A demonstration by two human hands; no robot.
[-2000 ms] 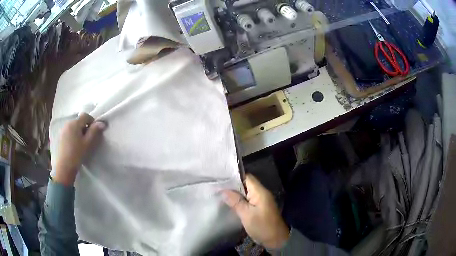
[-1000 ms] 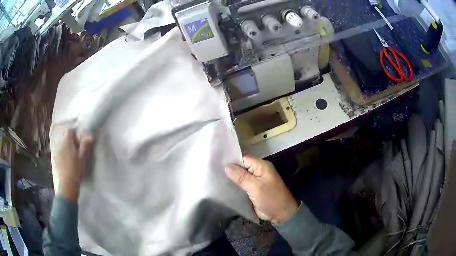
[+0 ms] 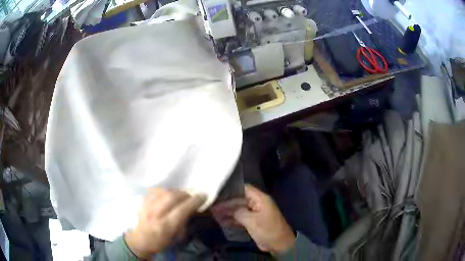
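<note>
A large pale beige-grey fabric panel spreads from the machine towards me, its right edge running up under the overlock machine head. My left hand grips the panel's near edge at the bottom centre, fingers curled over it. My right hand is just right of it, with thumb and fingers closed on a darker, blurred turned part of the cloth. The presser foot and needle area are too small to make out.
The machine table has a cream-framed recess. Red-handled scissors lie right of the machine by a black thread cone. Grey-beige cut pieces hang at right beside a brown panel. Dark cloth is heaped at left.
My left hand has moved from the panel's left side down and right to its near edge. My right hand is lower. The fabric has shifted up at the machine, and the view has turned right.
</note>
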